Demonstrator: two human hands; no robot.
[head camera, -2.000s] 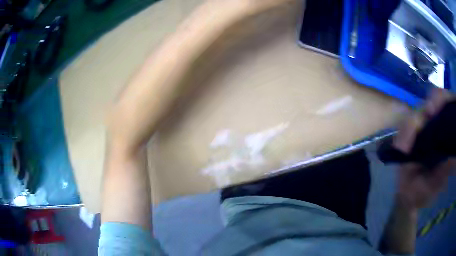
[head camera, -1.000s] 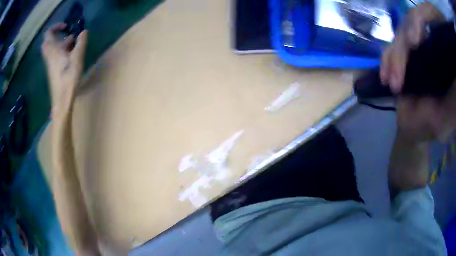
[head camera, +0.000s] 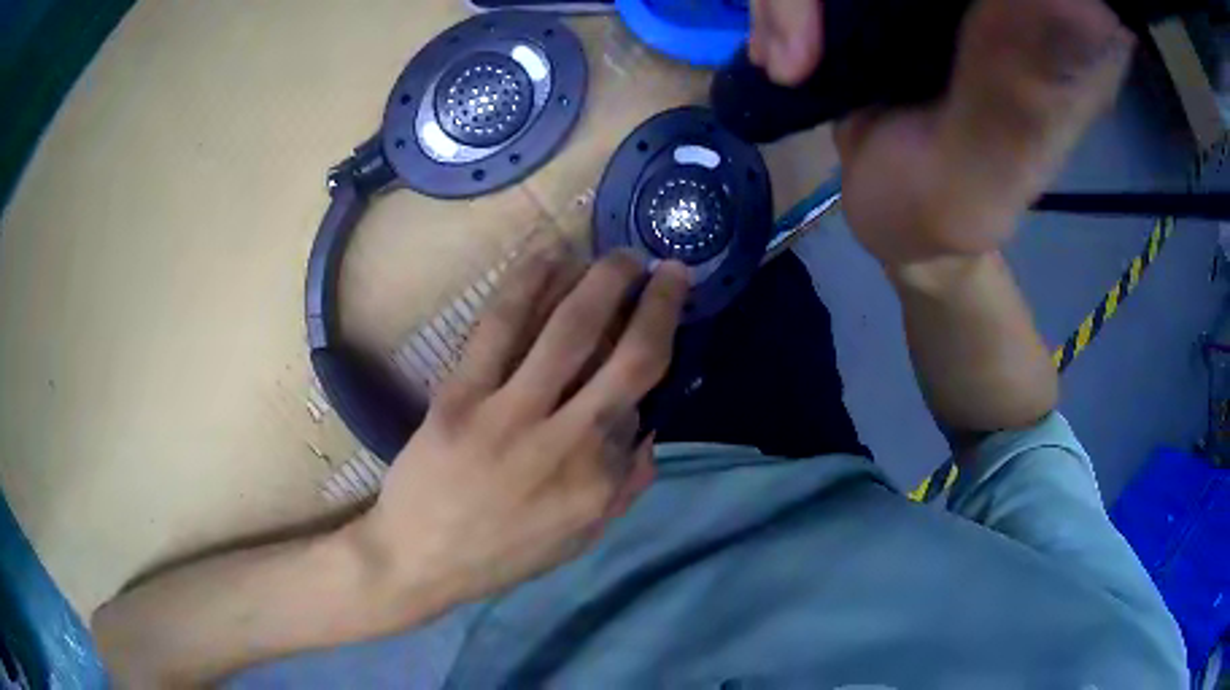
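Observation:
A headset lies on the cardboard with both ear cups open side up. The far ear cup (head camera: 484, 105) is fully seen, with a perforated grille and two white oval patches. The near ear cup (head camera: 684, 213) lies at the table's front edge. The dark headband (head camera: 324, 290) curves towards me and passes under my left hand (head camera: 540, 404), whose fingertips rest on the near cup's lower rim. My right hand (head camera: 944, 148) is closed around the thick black electric screwdriver (head camera: 863, 61), its front end beside the near cup. The bit is not visible.
The tan cardboard (head camera: 176, 270) has torn ribbed patches beside the headband. A blue tray (head camera: 688, 30) is cut off at the top edge, with a dark flat object beside it. A black cable (head camera: 1133, 204) runs out right. A green surface borders the left.
My left hand has come from the green surface at the far left to the front edge, and a headset now lies on the cardboard. The screwdriver in my right hand is now beside the near cup.

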